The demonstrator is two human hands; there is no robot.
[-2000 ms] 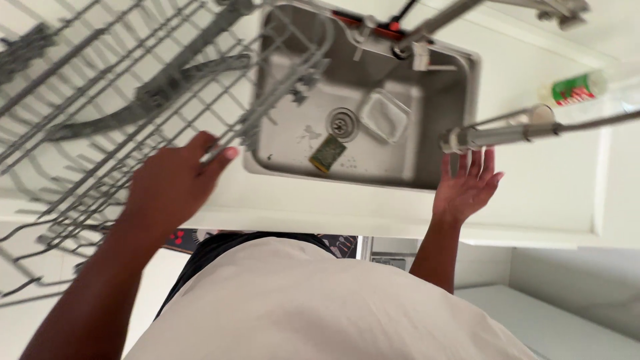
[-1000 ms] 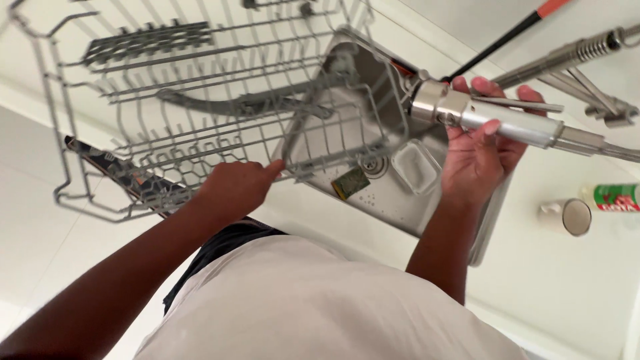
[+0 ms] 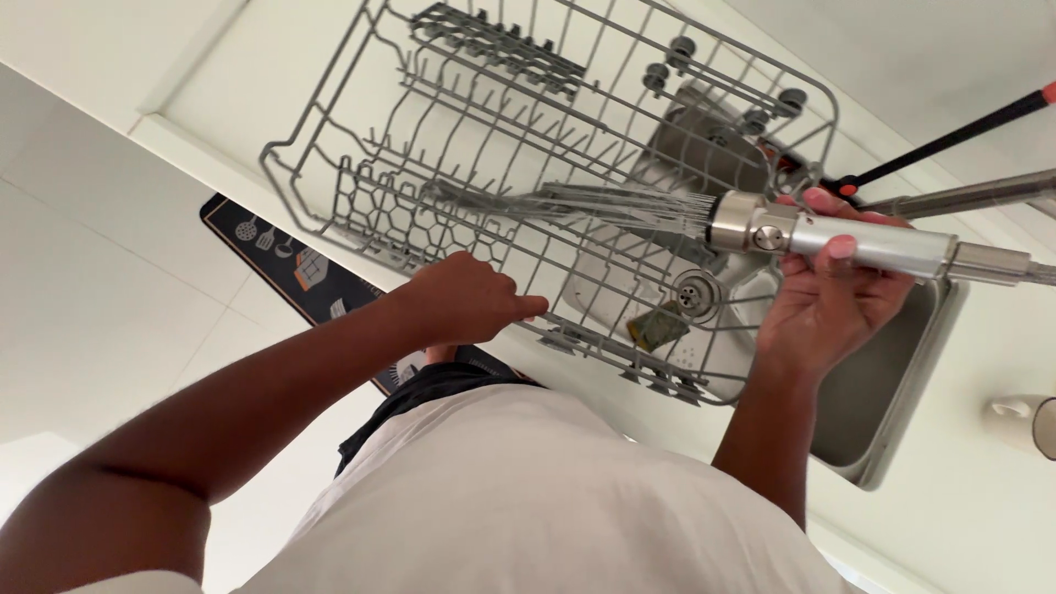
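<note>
My left hand (image 3: 478, 301) grips the near rim of a grey wire dishwasher rack (image 3: 569, 124), which lies tilted over the counter and the steel sink. In my right hand (image 3: 833, 305) is a metal pull-out faucet spray head (image 3: 858, 241), pointed left. Water (image 3: 660, 210) streams from it across the rack's wires and onto the grey spray arm (image 3: 569, 198) under them. Through the wires I see the sink drain (image 3: 697, 293) and a green and yellow sponge (image 3: 658, 327) beside it. A clear plastic container (image 3: 747, 301) is partly hidden behind the rack and my right hand.
The sink's rim (image 3: 916, 396) runs along the right. A light mug (image 3: 1023, 422) stands on the counter at the far right. Behind my right hand are a black and red handle (image 3: 949, 140) and the faucet's metal arm (image 3: 973, 194). A dark printed mat (image 3: 289, 256) lies on the floor.
My right hand, open near the spray head two seconds ago, has closed around it. Water now comes out of it. The rack has moved right, over more of the sink. The view has turned.
</note>
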